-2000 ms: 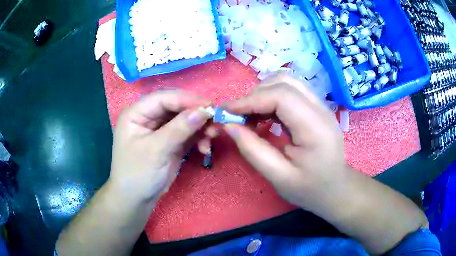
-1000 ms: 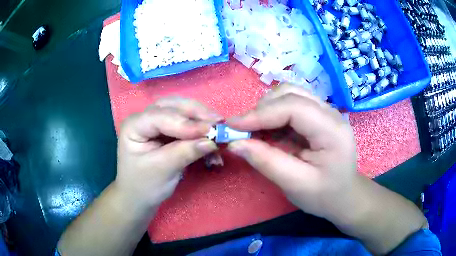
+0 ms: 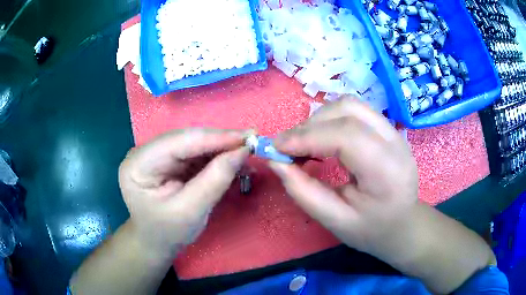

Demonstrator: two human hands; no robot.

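Observation:
A sleeved component [image 3: 272,152], a small barrel with a bluish-white cover, is held between both hands above the red foam mat [image 3: 230,248]. My left hand [image 3: 179,173] pinches its left end, where a small white part [image 3: 252,142] shows at the fingertips. My right hand [image 3: 357,167] grips the barrel between thumb and forefinger. A miniature motor [image 3: 245,184] shows just below the left fingertips; whether it lies on the mat or is held is unclear.
The smaller blue bin [image 3: 154,63] of white caps is at top left. Translucent sleeves [image 3: 323,49] are piled beside it. The larger blue bin [image 3: 398,86] of cylinders is at top right, the component tray [image 3: 510,115] at the right edge. A round black unit [image 3: 42,49] is far left.
Both hands stay together with the component between them, which now tilts down to the right. My left hand's fingers have shifted, and the motor below them shows more clearly.

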